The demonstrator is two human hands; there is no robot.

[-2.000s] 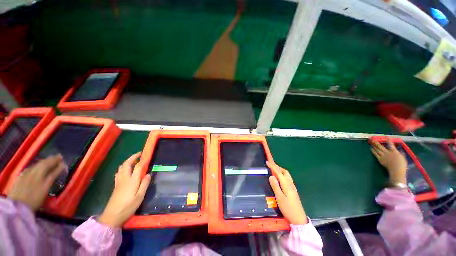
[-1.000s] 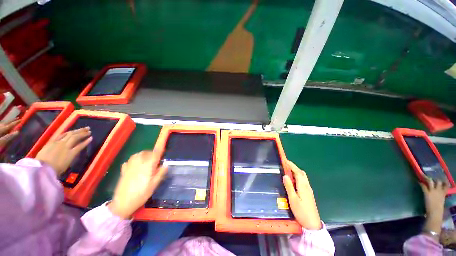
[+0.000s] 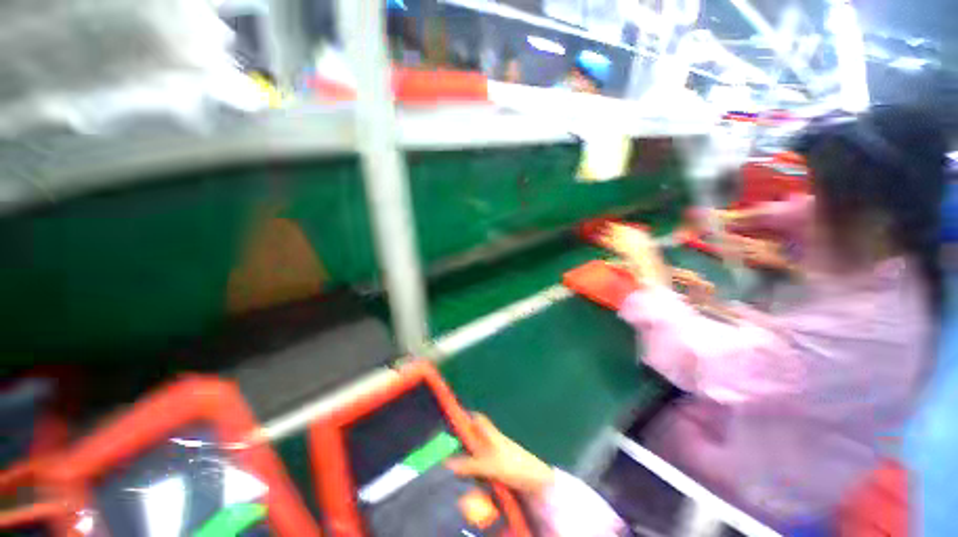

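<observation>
The view is blurred. A tablet (image 3: 404, 446) in a red-orange frame lies on the green bench at the lower centre. Its dark screen shows a green and white bar and a small orange square. My right hand (image 3: 504, 459) holds the right edge of its frame, fingers over the border. A second framed tablet (image 3: 173, 477) is at the lower left, cut off by the bottom edge, and looks tilted. Its screen shows a green bar and bright reflections. My left hand is not in view.
Another red frame (image 3: 26, 462) is at the far left edge. A dark grey ledge (image 3: 305, 362) and a pale post (image 3: 389, 210) stand behind the tablets. At right, a person in a pink smock (image 3: 767, 357) has hands near a red frame (image 3: 601, 283) on the bench.
The view has swung right and up, showing the shelf and the right-hand neighbour. The left tablet now looks tilted and apart from the right one. Green shows on both bars. My left hand has left the picture.
</observation>
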